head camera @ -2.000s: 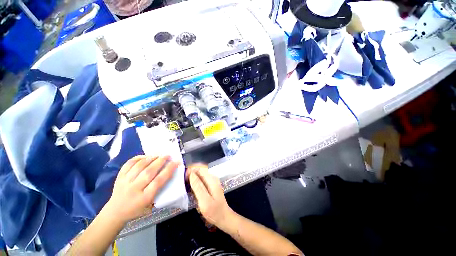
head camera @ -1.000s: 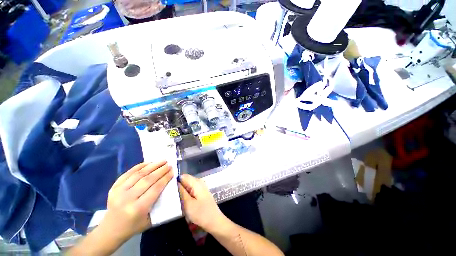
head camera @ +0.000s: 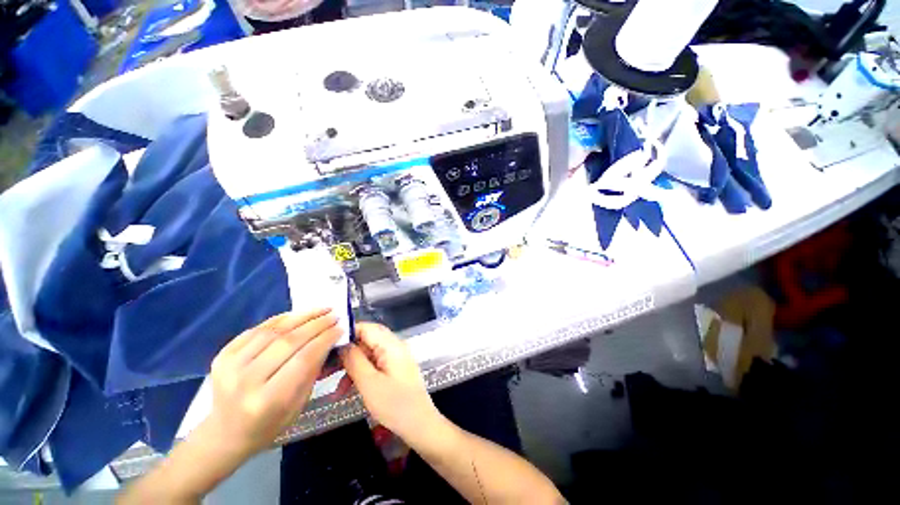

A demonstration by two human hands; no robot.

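Note:
A white fabric piece (head camera: 321, 281) with a dark blue edge runs from the needle area of the overlock machine (head camera: 365, 128) towards me. My left hand (head camera: 276, 370) lies flat on its near part, fingers together. My right hand (head camera: 383, 370) pinches the dark right edge between thumb and fingers, close beside the left fingertips. The fabric's near end is hidden by my hands. Blue garment panels (head camera: 197, 306) with white parts and a white tie are heaped left of the machine.
Right of the machine lie a pinkish pen-like thing (head camera: 582, 253) and small blue and white cut pieces (head camera: 681, 158). A white thread cone (head camera: 666, 35) stands on a black holder behind them. The table's ruler-marked front edge (head camera: 533, 340) runs under my wrists. Another machine (head camera: 854, 108) is at far right.
The white fabric has moved up towards the needle, and less of it shows in front of my hands. Both hands stay close together at its right edge.

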